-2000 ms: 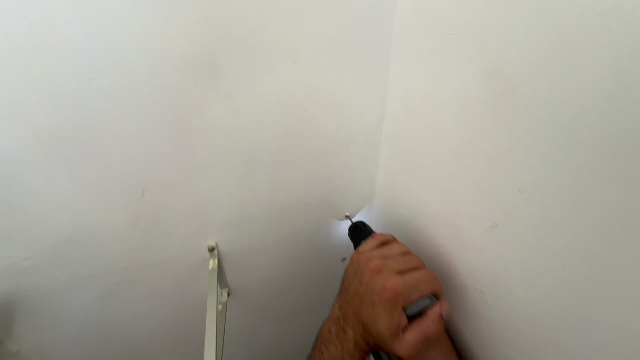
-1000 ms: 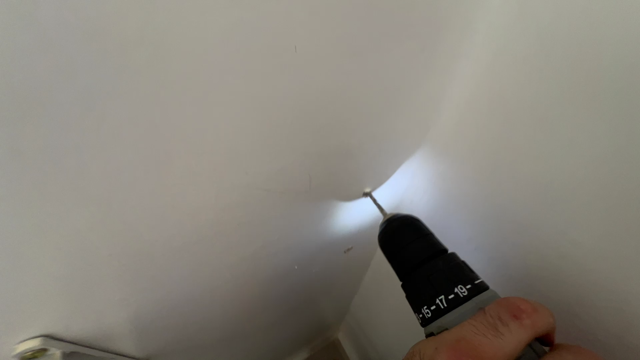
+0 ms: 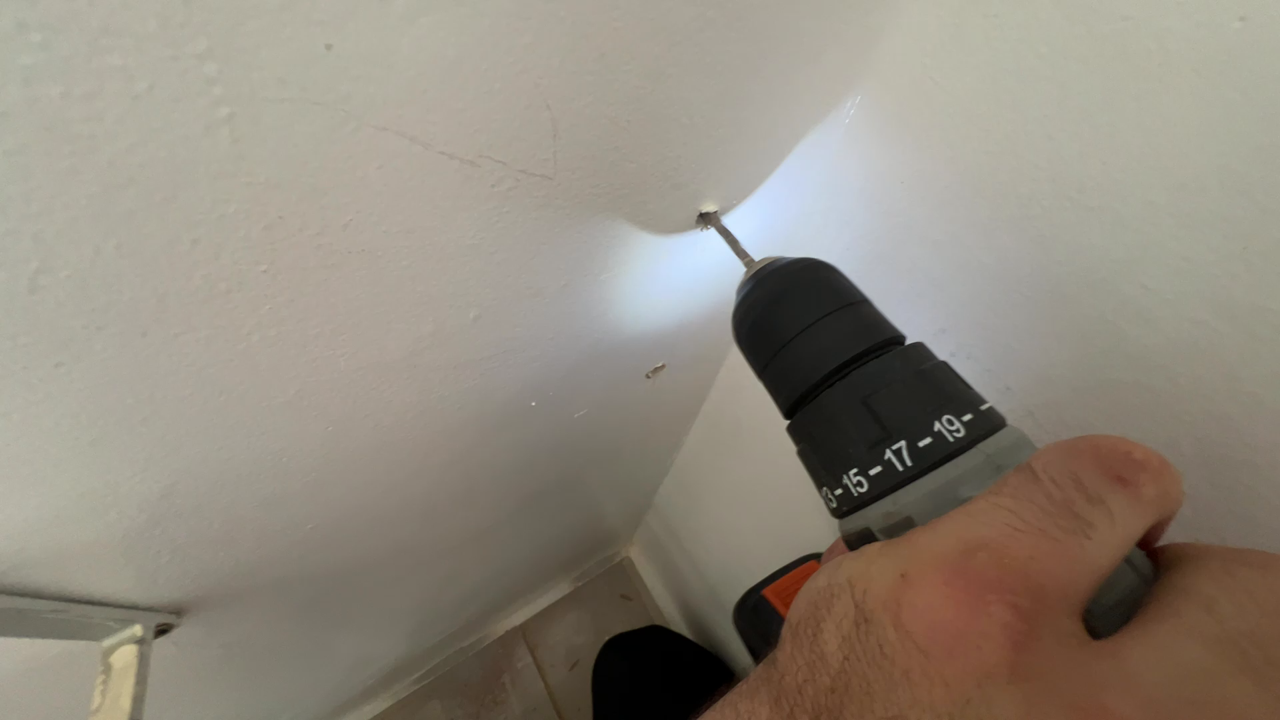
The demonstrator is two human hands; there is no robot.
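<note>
A black and grey cordless drill [image 3: 895, 440] points up and left. Its thin bit [image 3: 733, 240] meets a small ragged hole [image 3: 707, 218] in the white wall, and its lamp lights the surface around it. My left hand [image 3: 960, 620] lies over the top of the drill body, its fingers curled round the far side. Behind and below, at the lower right, my right hand [image 3: 1210, 630] is partly in view around the rear of the drill; its grip is mostly hidden. An orange and black part [image 3: 790, 590] shows under the drill body.
A pale metal bracket [image 3: 90, 620] is at the lower left, against the wall. A small mark or hole [image 3: 655, 370] lies below the bit. Skirting [image 3: 500, 630] meets floor tiles [image 3: 585, 630] at the corner, where a dark rounded object [image 3: 655, 675] shows.
The view has come much closer to the drill. Its bit stays at the same spot on the wall, and both hands remain with the drill.
</note>
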